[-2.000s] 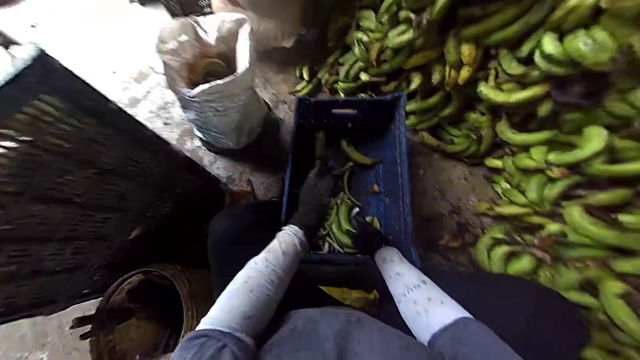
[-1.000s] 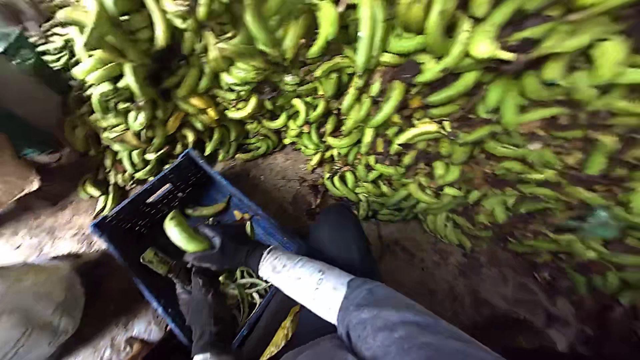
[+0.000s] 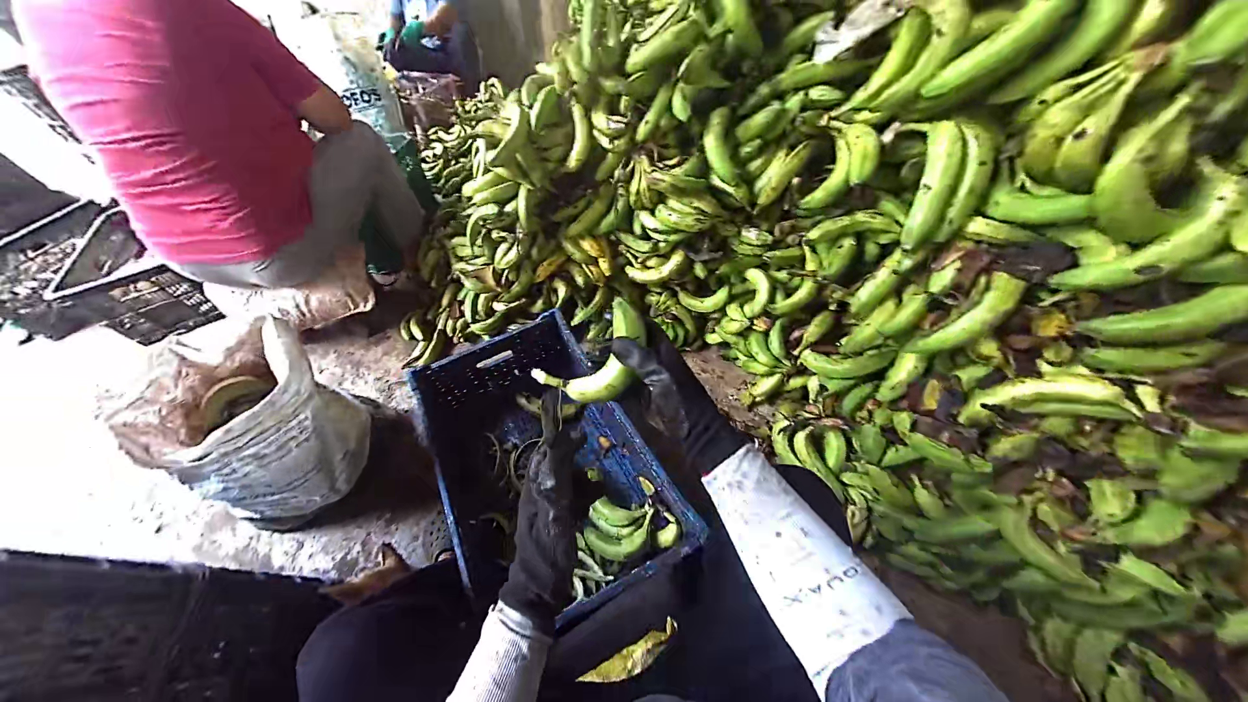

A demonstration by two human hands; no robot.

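My right hand (image 3: 668,395), in a black glove, grips green plantains (image 3: 603,380) above the right edge of a blue plastic crate (image 3: 639,448). My left hand (image 3: 548,497), also black-gloved, is raised over the crate beside the lower plantain's tip; a thin object seems to stand up from its fingers, but I cannot tell what it is. Inside the crate lie a small bunch of green plantains (image 3: 616,531) and thin peel strips. A yellowed leaf or peel (image 3: 629,655) rests on my lap.
A large heap of green plantains (image 3: 877,263) spreads from behind the crate to the right. An open woven sack (image 3: 283,458) stands at the left. Beyond it a person in a pink shirt (image 3: 195,127) sits on a sack; another person (image 3: 429,34) is farther back. Dark crates (image 3: 146,297) lie at the left.
The view has swung widely between frames. Two seconds ago both hands were low in the crate; now they are above it, with plantains in my right hand.
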